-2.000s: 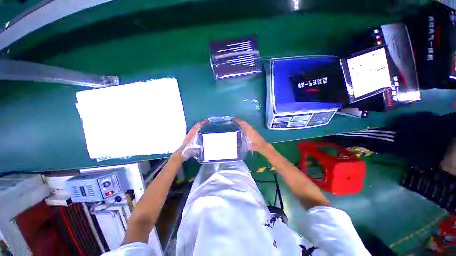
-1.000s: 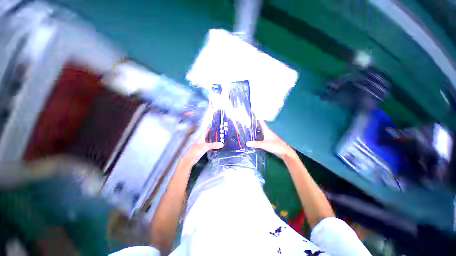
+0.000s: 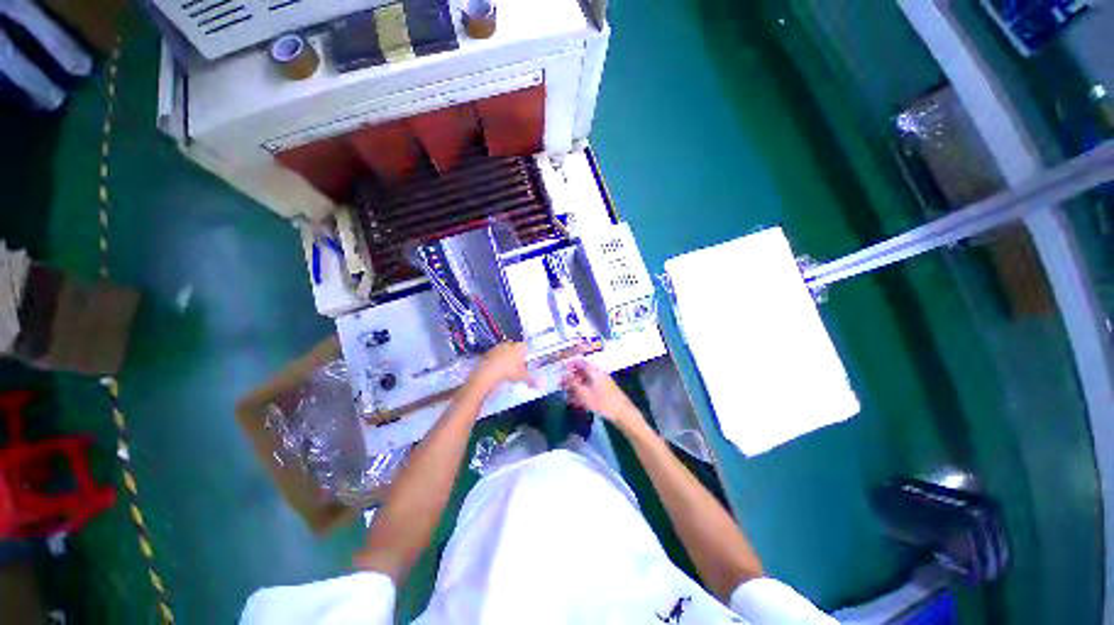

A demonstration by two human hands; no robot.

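Note:
A dark product box (image 3: 470, 287) with a glossy, film-like surface lies on the white bar sealer (image 3: 415, 336), at the mouth side of the tunnel. Beside it is a white-faced, dark-edged area; I cannot tell if it is a second box. My left hand (image 3: 503, 366) is at the sealer's front bar, just below the dark box. My right hand (image 3: 589, 385) is at the same bar farther right, its fingers bent. I cannot tell whether either hand pinches clear film. The hands are apart.
The roller conveyor (image 3: 458, 208) leads under the red-brown curtain (image 3: 422, 140) of the heat shrink tunnel (image 3: 220, 128). A control box (image 3: 619, 275) stands right. Film offcuts (image 3: 324, 427) lie over brown cardboard at left. A white stack of bags (image 3: 764, 342) lies on the green bench. A red stool (image 3: 55, 476) is far left.
The view has turned from the bench to the sealer. The black box held between both hands is no longer between them; a dark box now lies on the sealer beyond them.

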